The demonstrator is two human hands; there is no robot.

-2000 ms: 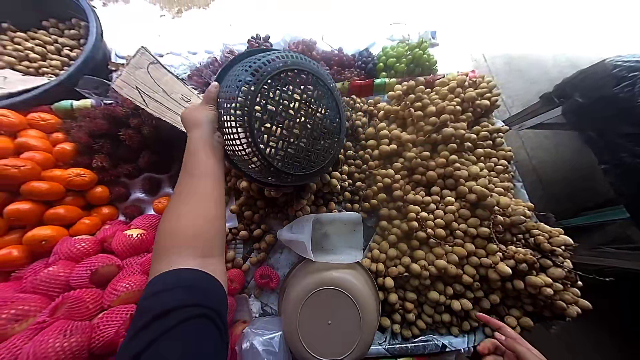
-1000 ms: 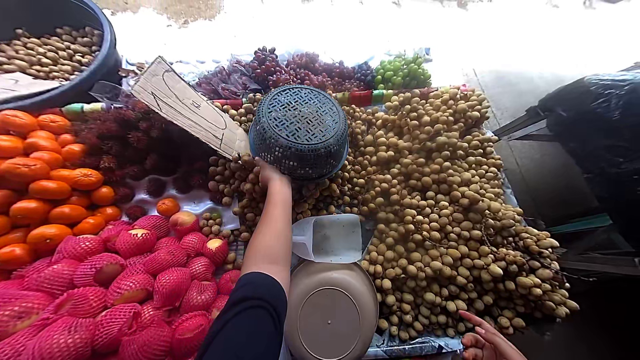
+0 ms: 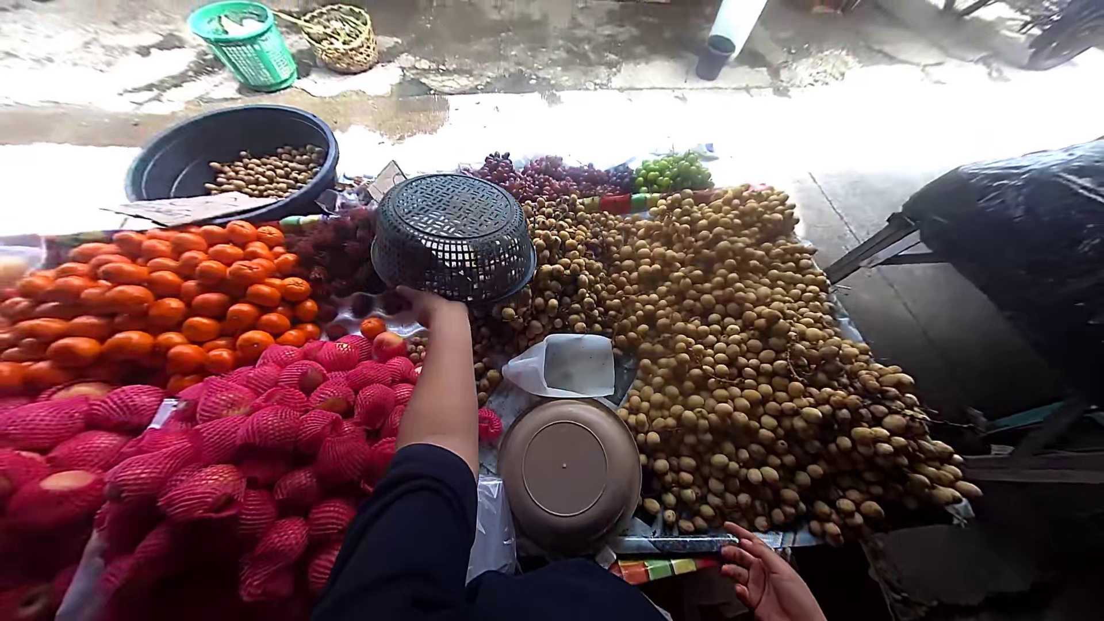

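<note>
An upside-down dark plastic basket (image 3: 454, 237) rests over the rambutans (image 3: 341, 250) and the left part of the longan pile (image 3: 733, 345). My left hand (image 3: 423, 304) is at the basket's lower left rim; its fingers are partly in shadow, so whether they grip the rim is unclear. A piece of cardboard (image 3: 386, 180) shows behind the basket. Nearer me, a cut translucent plastic container (image 3: 576, 366) lies beside an overturned brown bowl (image 3: 569, 474). My right hand (image 3: 763, 573) is held palm up with fingers apart at the table's front edge, holding nothing.
Oranges (image 3: 164, 293) and apples in pink foam nets (image 3: 285, 440) fill the left side. A dark tub (image 3: 323, 177) of small brown fruit stands behind them. Red grapes (image 3: 552, 177) and green grapes (image 3: 673, 172) line the back. A dark plastic-covered object (image 3: 1026, 250) stands at right.
My left hand was on the upper left of the tilted basket two seconds ago; the basket now sits upside down with the hand at its near rim. The view has swung up and left.
</note>
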